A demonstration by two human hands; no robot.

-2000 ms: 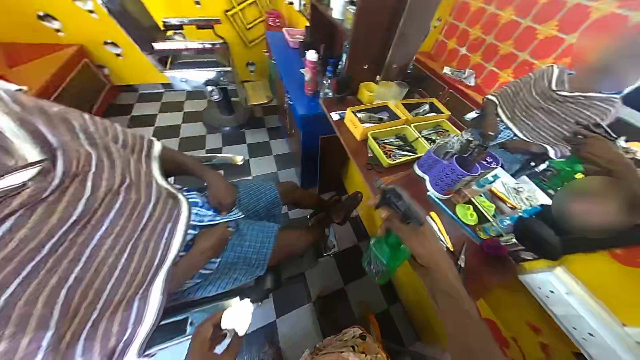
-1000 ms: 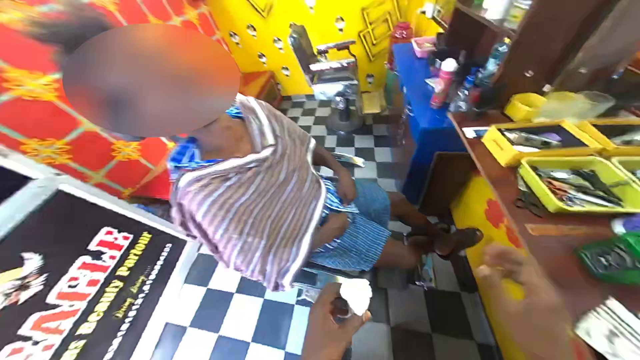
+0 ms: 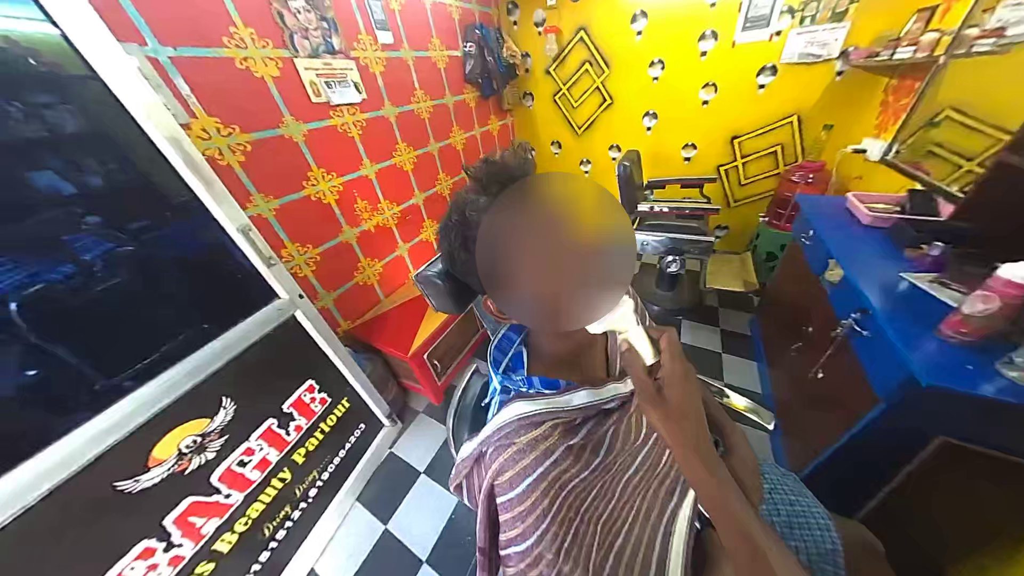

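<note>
My right hand (image 3: 660, 380) comes in from the lower right, its fingers closed around the handle of a shaving brush (image 3: 640, 340). White lather covers the brush's head, which is at the lower face of a seated person (image 3: 456, 248); whether it touches the skin cannot be told. A brown striped cloth (image 3: 576, 472) drapes the person's shoulders and chest, with a blue checked collar (image 3: 508, 360) showing above it. The face is blurred. My left hand is out of view.
Behind the person are a red box bench (image 3: 416, 352) and an empty barber chair (image 3: 672, 224). At right, a blue counter (image 3: 888, 280) holds a pink tray (image 3: 888, 208) and a pink bottle (image 3: 980, 312). A framed glass door (image 3: 280, 296) is on the left.
My right hand held a green spray bottle two seconds ago; the bottle then lay on the counter. Now this hand holds the brush at the person's face. My left hand, with white lather, has left view.
</note>
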